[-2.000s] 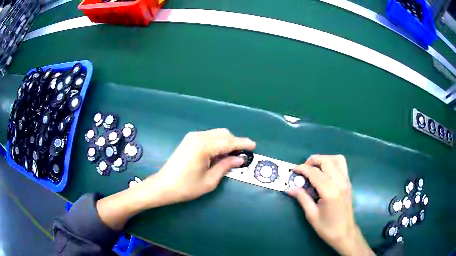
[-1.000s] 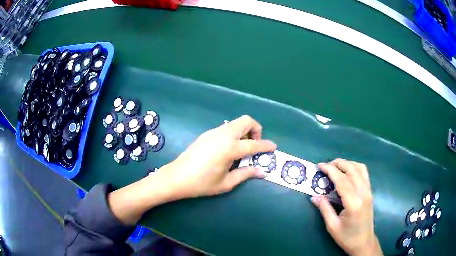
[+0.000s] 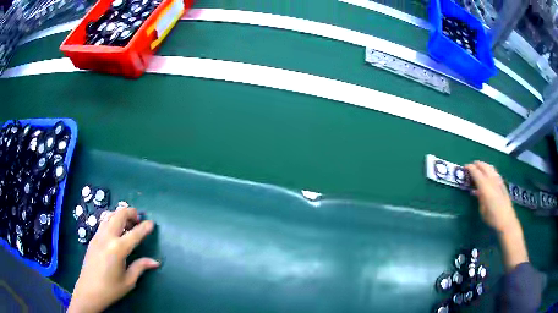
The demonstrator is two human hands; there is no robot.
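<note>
The fixture strip (image 3: pixel 432 169) lies on the green line surface at the right, with black ring-shaped speaker units showing on it. My right hand (image 3: pixel 494 198) grips its right end, and the fingers hide that part. My left hand (image 3: pixel 113 254) is at the small left pile of loose speaker units (image 3: pixel 87 193), thumb and index finger apart. The hand covers part of this pile, and no disc shows clearly between its fingertips. Another small pile of speaker units (image 3: pixel 457 278) lies at the lower right.
A blue parts bin (image 3: pixel 64 183) heaped with discs stands at the left. A red-orange bin (image 3: pixel 110 61) holds discs at the upper left. A blue bin (image 3: pixel 462 61) stands near a metal post (image 3: pixel 538 119). A pale bar (image 3: pixel 407 70) lies farther off. Other loaded strips (image 3: pixel 523 195) lie at the right.
The loaded strip has moved from the near bench to the line surface at the right, with my right hand on it. My left hand has let go and moved left to the pile.
</note>
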